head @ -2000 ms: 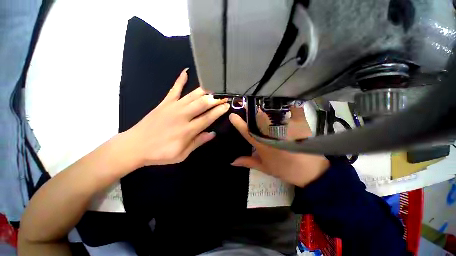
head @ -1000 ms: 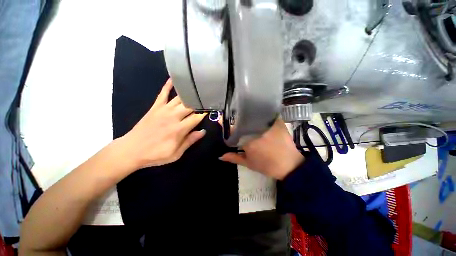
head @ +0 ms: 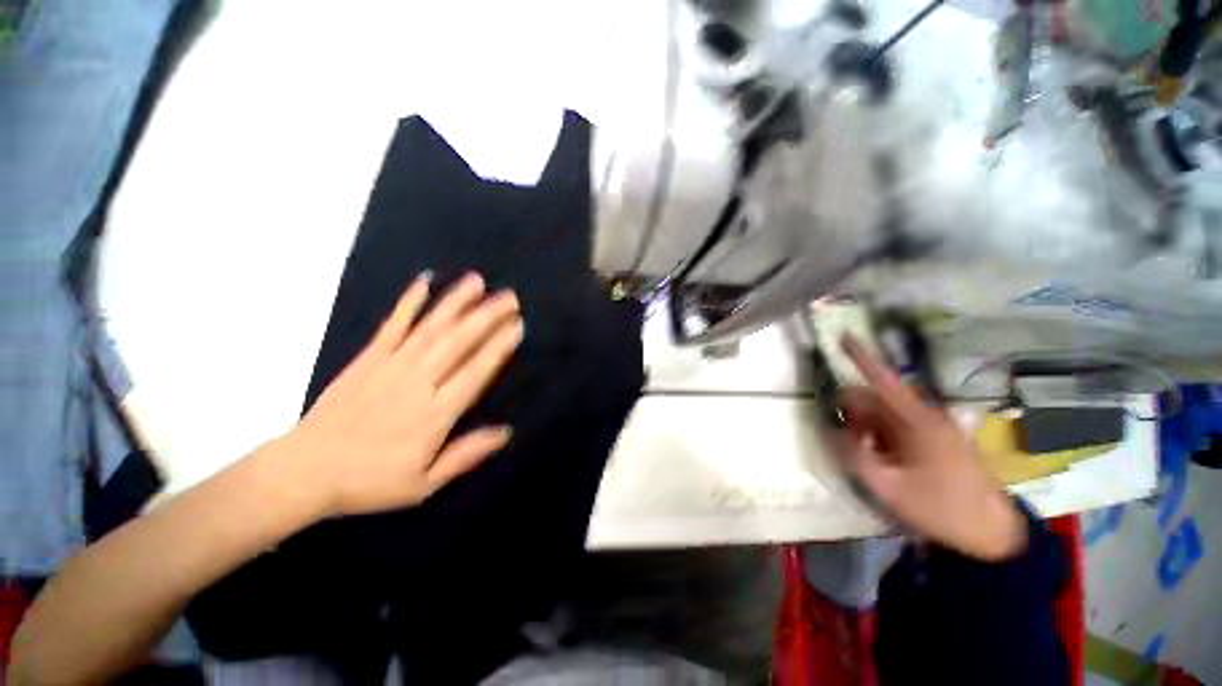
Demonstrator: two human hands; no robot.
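Note:
The black garment panel (head: 462, 235) lies on the white table left of the machine head and hangs over the near edge. Its notched end points away from me. My left hand (head: 402, 416) rests flat on it, palm down, fingers slightly apart. The sewing machine (head: 858, 188) is blurred; its needle area is beside the panel's right edge. My right hand (head: 931, 462) is blurred, right of the needle area, over the dark loop handles of the shears (head: 815, 369). Blur hides whether its fingers hold them.
Pale blue-grey stacked panels (head: 54, 295) are at the far left. A dark block (head: 1072, 429) sits on a tan card (head: 1012, 449) at the right. A red basket (head: 811, 630) is below the table edge. A thin cable loops near the block.
My right hand has left the needle area and moved right to the shears. The panel has come out from under the machine head to the left, turned slightly, with my left hand on it.

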